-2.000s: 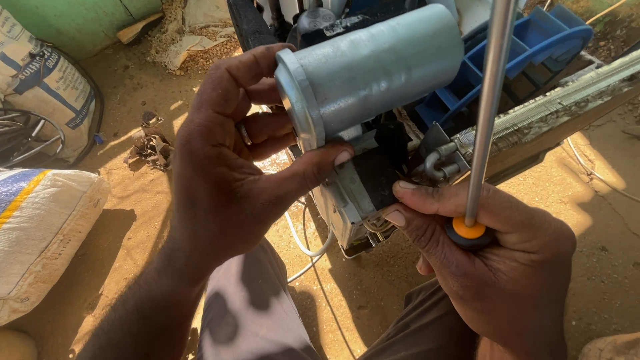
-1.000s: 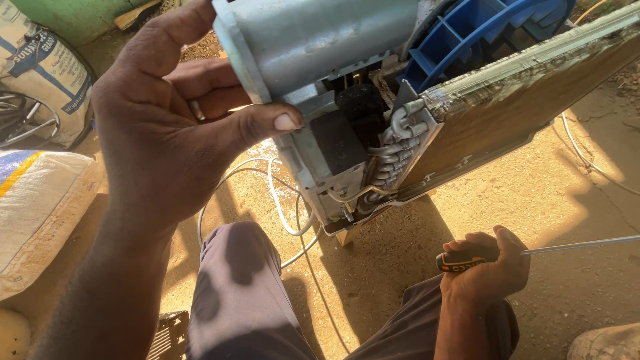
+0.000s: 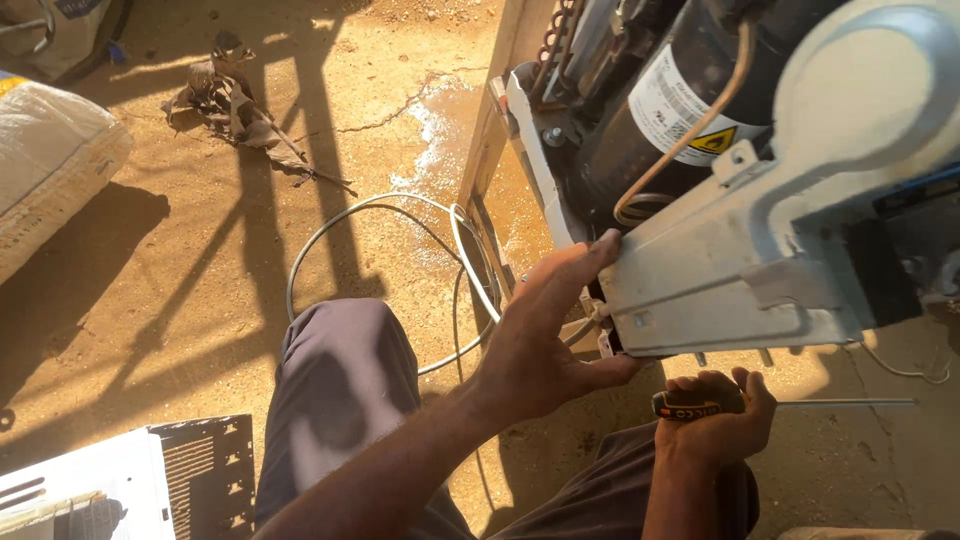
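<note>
My left hand (image 3: 536, 330) grips the lower end of a pale metal housing panel (image 3: 690, 285), fingers on its upper corner and thumb under its bottom edge. My right hand (image 3: 712, 420) is closed round the dark handle of a long screwdriver (image 3: 847, 403), its shaft pointing right, below the panel and apart from it. Behind the panel lies a black cylindrical compressor (image 3: 622, 150) with a warning label, and a thin copper tube (image 3: 694, 139) runs across it. Part of a blue plastic fan part (image 3: 930, 180) shows at the right edge.
A grey cable (image 3: 330, 225) lies looped on the concrete floor beside a wooden frame (image 3: 487, 105) under the unit. Dry leaves (image 3: 240, 120) lie at upper left, near a filled sack (image 3: 52, 165). A white panel (image 3: 97, 480) and a slotted dark grille (image 3: 210, 472) are at lower left.
My right hand left the unit and moved down with the screwdriver, now pointing right. My left hand has gone from beside the grey cylindrical part to the panel's lower end. The view has shifted strongly.
</note>
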